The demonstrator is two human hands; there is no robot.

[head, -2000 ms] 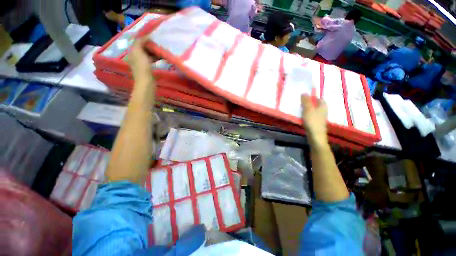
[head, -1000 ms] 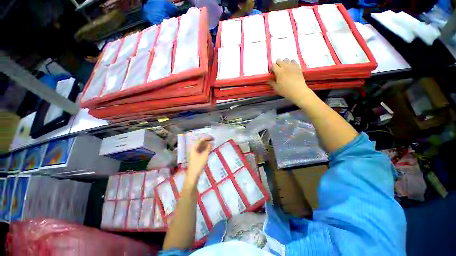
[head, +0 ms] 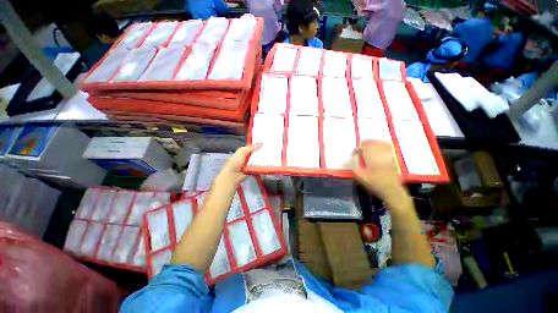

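A red compartment tray (head: 304, 170) with white flat units in its slots is tilted towards me over the raised line's edge. My left hand (head: 237, 164) grips its near left corner. My right hand (head: 376, 166), slightly blurred, is at its near edge on the right, fingers over the rim. Another filled tray shows behind it. A stack of filled red trays (head: 168, 87) stands at the left on the line. A filled red tray (head: 231, 242) lies askew below, partly behind my left forearm, beside a second filled tray (head: 109, 226).
A pink plastic bag (head: 49, 275) bulges at lower left. White boxes (head: 125, 151) stand at left. Clear bubble bags (head: 331, 198) lie above brown cardboard (head: 344, 250). An open carton (head: 483, 180) is at right. People (head: 304, 27) are across the line.
My left hand has moved from the lower tray to the upper right tray's corner. That tray has come nearer and lower, off the stack, with my right hand still at its near edge.
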